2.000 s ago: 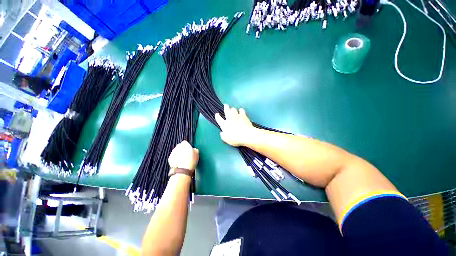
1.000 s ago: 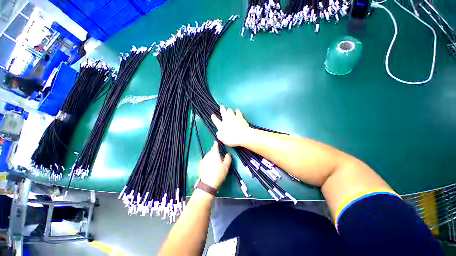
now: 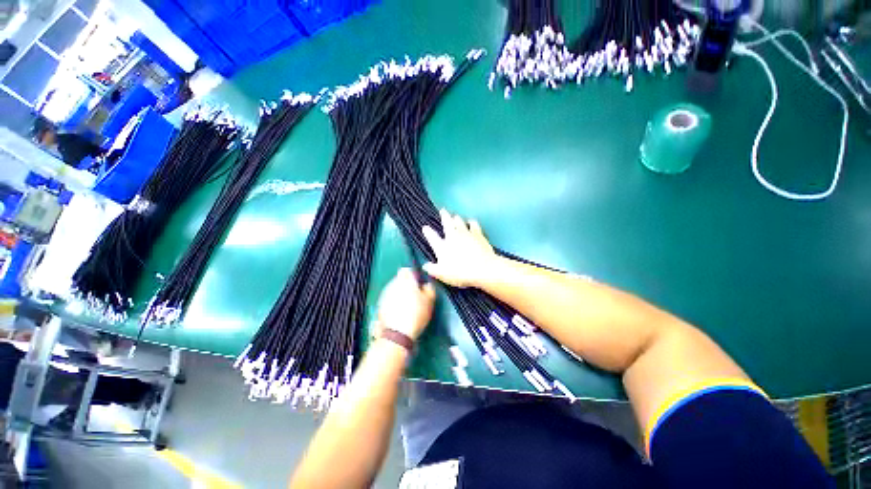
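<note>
A broad loose fan of black cables [image 3: 325, 229] with white ends lies on the green table in front of me. A smaller group of cables [image 3: 409, 196] branches from it to the lower right, its ends near the table's front edge. My right hand [image 3: 461, 250] lies on this branch with its fingers spread. My left hand [image 3: 406, 304] is beside it, between fan and branch, its fingers closed at a black cable; the grip itself is partly hidden and blurred. Blurred white cable ends [image 3: 460, 365] show to the right of my left hand.
A narrow cable strip [image 3: 224, 210] and a banded bundle [image 3: 158, 215] lie left. More cables [image 3: 592, 57] are at the far edge. A green film roll [image 3: 674, 138], a dark upright device [image 3: 714, 43] and a white cord [image 3: 759, 143] are right. Blue bins [image 3: 253, 33] stand behind.
My left hand has moved right from the main fan to the gap beside my right hand. Cable ends now show beside it. My right hand stays on the branch. The view has shifted slightly.
</note>
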